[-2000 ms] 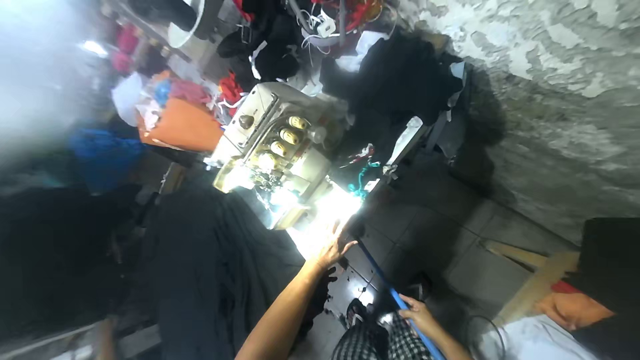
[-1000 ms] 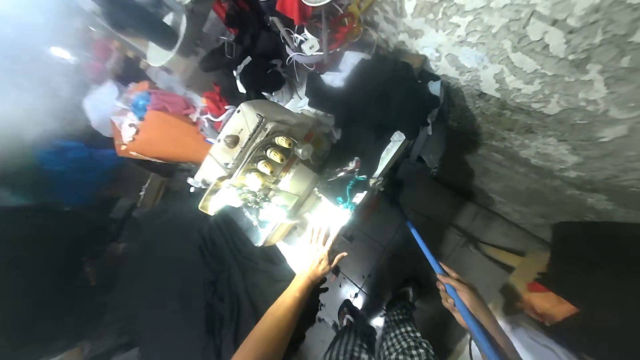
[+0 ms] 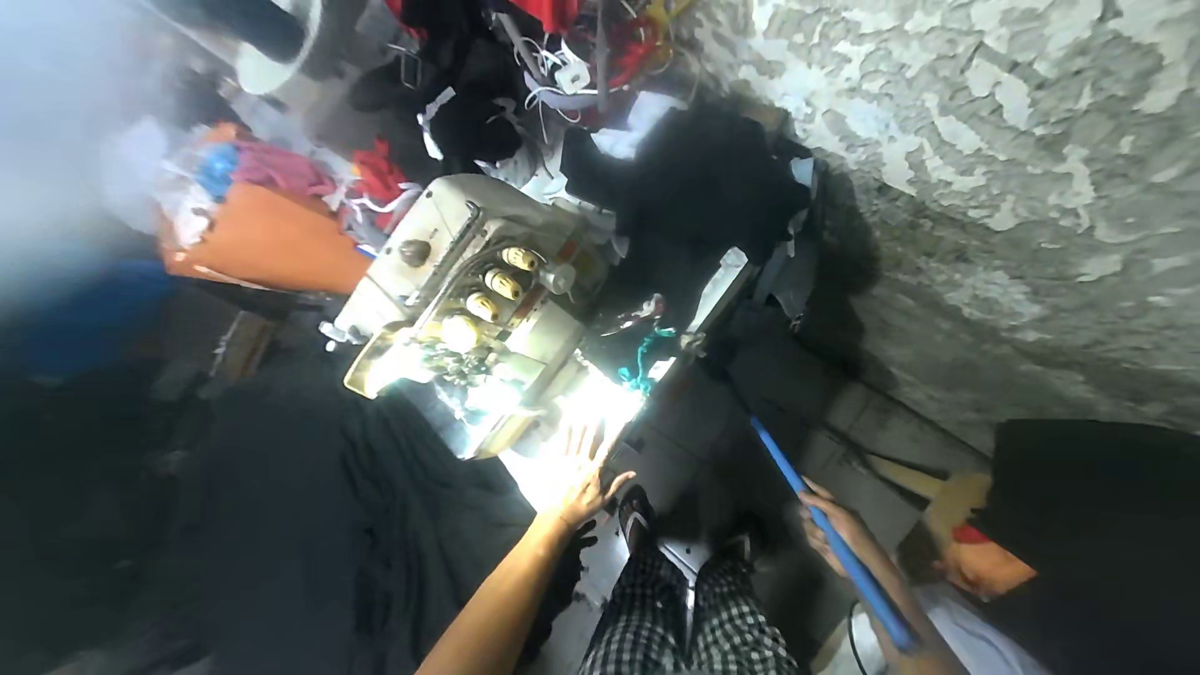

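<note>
My left hand [image 3: 578,483] rests with fingers spread on the brightly lit work surface, at the front of a cream overlock sewing machine [image 3: 469,272]. Glare hides its fingertips, and nothing shows in its grasp. My right hand [image 3: 830,530] is closed around a long blue pole [image 3: 792,473], which slants down toward the dark floor at the machine's right. What is on the pole's far end is lost in shadow. A teal thread tangle [image 3: 642,366] hangs at the right edge of the lit surface.
Dark fabric [image 3: 412,506] lies left of my arm. An orange container [image 3: 272,239] with cloth pieces stands behind, beside more black cloth [image 3: 694,197]. A rough peeling wall [image 3: 1012,187] bounds the right. Wooden pieces [image 3: 937,487] and a black item [image 3: 1097,525] are at lower right.
The blue pole and my right hand have moved rightward, away from my legs; more of the pole's lower length shows. My left hand stays at the machine's lit front.
</note>
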